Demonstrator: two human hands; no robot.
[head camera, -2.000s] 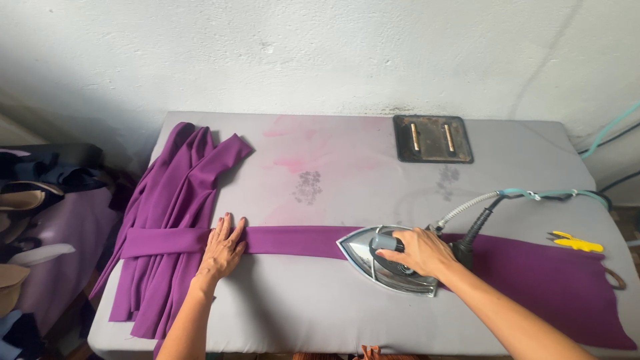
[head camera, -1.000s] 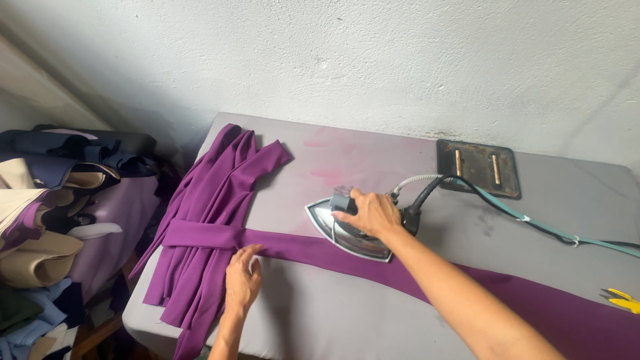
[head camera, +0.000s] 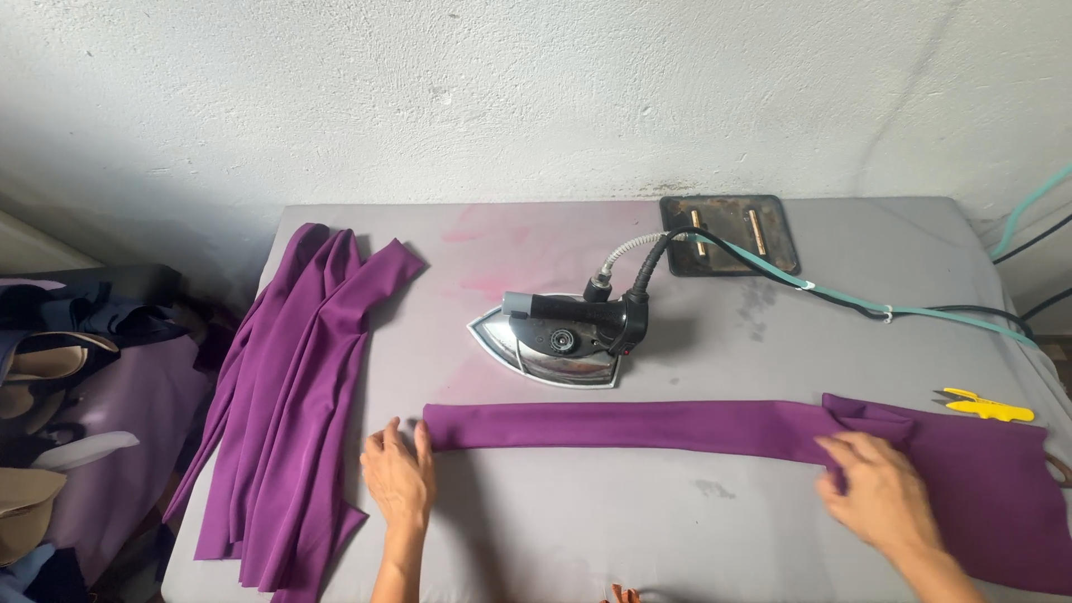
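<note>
A long folded strip of purple fabric (head camera: 620, 425) lies across the grey padded ironing table (head camera: 586, 519) and widens into an unfolded part at the right. My left hand (head camera: 400, 473) is at the strip's left end, thumb beside the edge; whether it grips is unclear. My right hand (head camera: 875, 486) touches the fabric where it is bunched, fingers bent; its fingertips are partly hidden. Above the strip, a steam iron (head camera: 561, 335) rests on the table, untouched, its tip pointing left. A pile of purple fabric pieces (head camera: 293, 402) lies left of my left hand.
A dark metal iron rest (head camera: 729, 234) is by the wall. The black cord and teal hose (head camera: 846, 301) run right from the iron. Yellow thread snips (head camera: 988, 406) lie above the fabric at right. Mixed cloth pieces (head camera: 92, 419) are heaped left of the table.
The iron has been let go and now stands above the strip instead of on it. My right hand has moved right to the fabric. The strip's left end no longer lies over the pile.
</note>
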